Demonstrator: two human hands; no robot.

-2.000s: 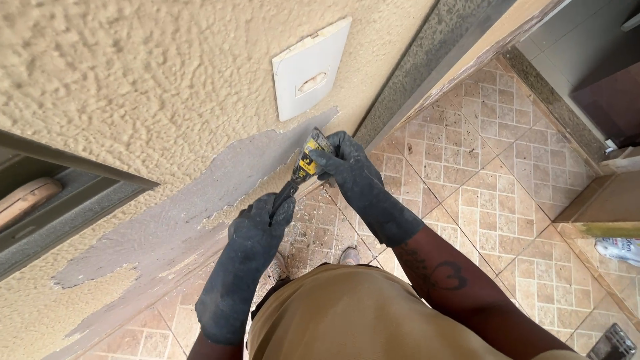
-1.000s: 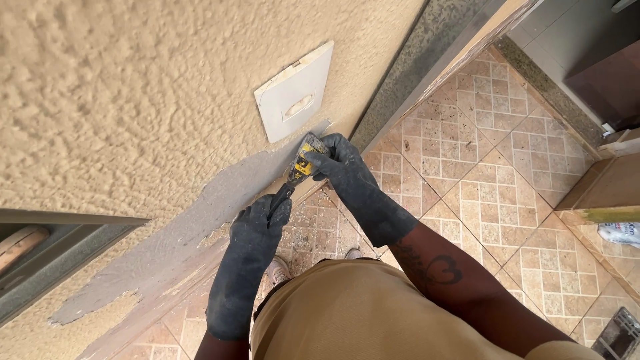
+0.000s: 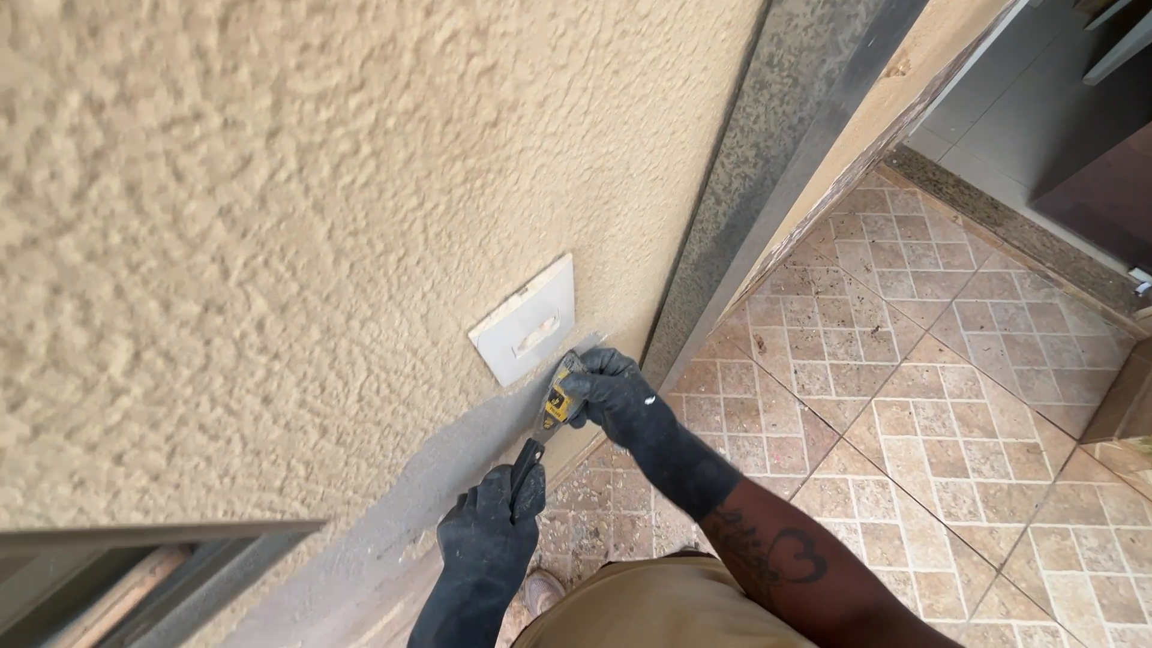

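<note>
A putty knife (image 3: 558, 402) with a yellow label on its blade lies against the wall, just below a white wall plate (image 3: 529, 326). My left hand (image 3: 492, 517), in a black rubber glove, is closed around its black handle. My right hand (image 3: 616, 396), gloved the same way, grips the blade near its front edge. The edge meets a grey strip of bare wall (image 3: 441, 468) where the textured beige coating (image 3: 315, 270) is gone. Part of the blade is hidden by the right fingers.
A grey stone door frame (image 3: 756, 171) stands right of the plate. Flakes and debris lie on the tiled floor (image 3: 900, 432) below. A window frame (image 3: 180, 576) is at lower left. A shoe (image 3: 543, 591) shows near the wall's foot.
The view has shifted so the wall fills more of it. Both hands still hold the putty knife, which is now close under the wall plate; two seconds ago it was further to the plate's lower right.
</note>
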